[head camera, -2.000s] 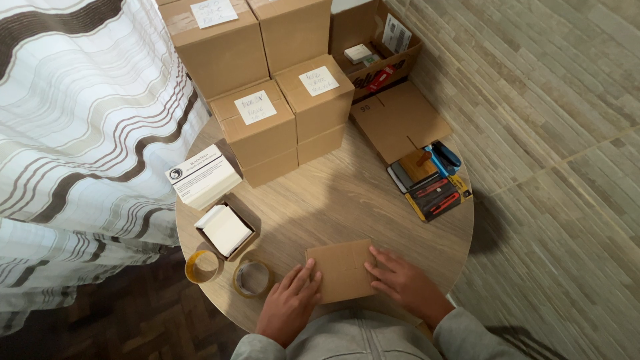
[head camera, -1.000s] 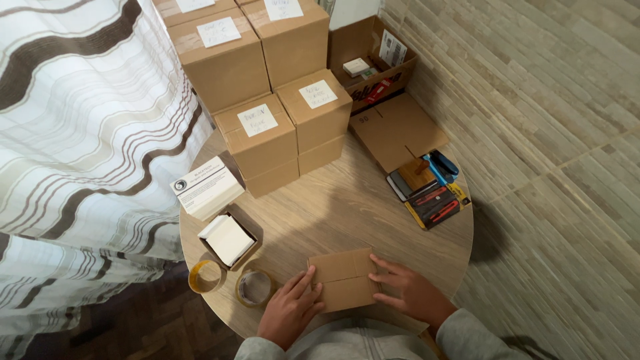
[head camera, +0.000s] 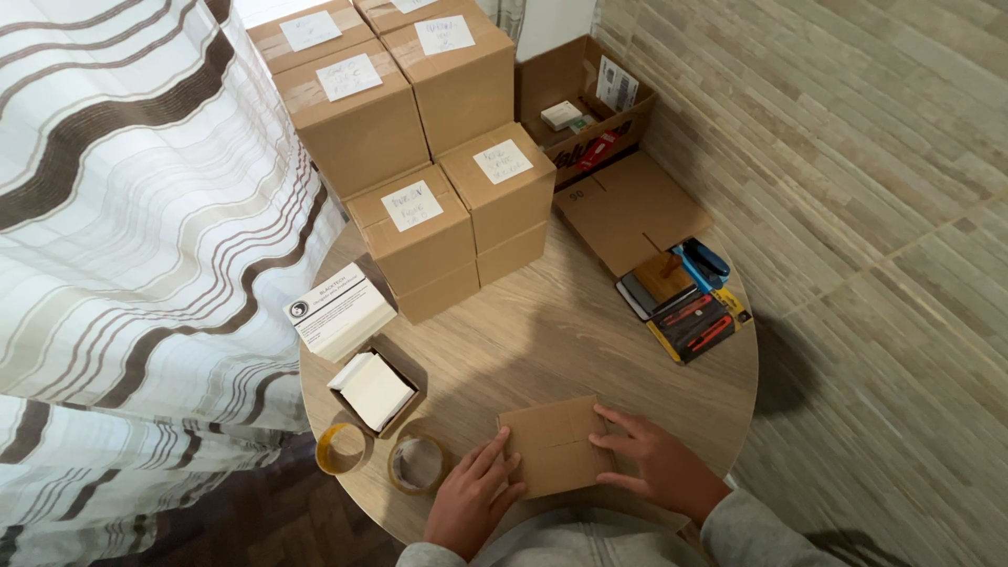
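A small flat piece of folded cardboard (head camera: 551, 447) lies on the round wooden table (head camera: 504, 339) close to my body. My left hand (head camera: 476, 492) rests against its left edge, fingertips on the cardboard. At the right edge, my right hand (head camera: 650, 457) touches it with spread fingers, the thumb near the lower corner. Two rolls of packing tape, one at the table's edge (head camera: 341, 449) and one nearer my left hand (head camera: 417, 463), are to the left. Above them stands a small open box of white paper slips (head camera: 376, 392).
Stacked taped cardboard boxes (head camera: 425, 244) with handwritten labels stand at the back. A printed card stack (head camera: 339, 311) is at left. At right are flattened cardboard (head camera: 630, 205), a wooden-handled stamp (head camera: 661, 279), a blue stapler (head camera: 701, 264), packaged utility knives (head camera: 697, 327) and an open carton (head camera: 583, 110).
The cardboard has turned slightly between my hands, and a crease or slit across it shows more plainly than two seconds ago. Both hands remain at its sides.
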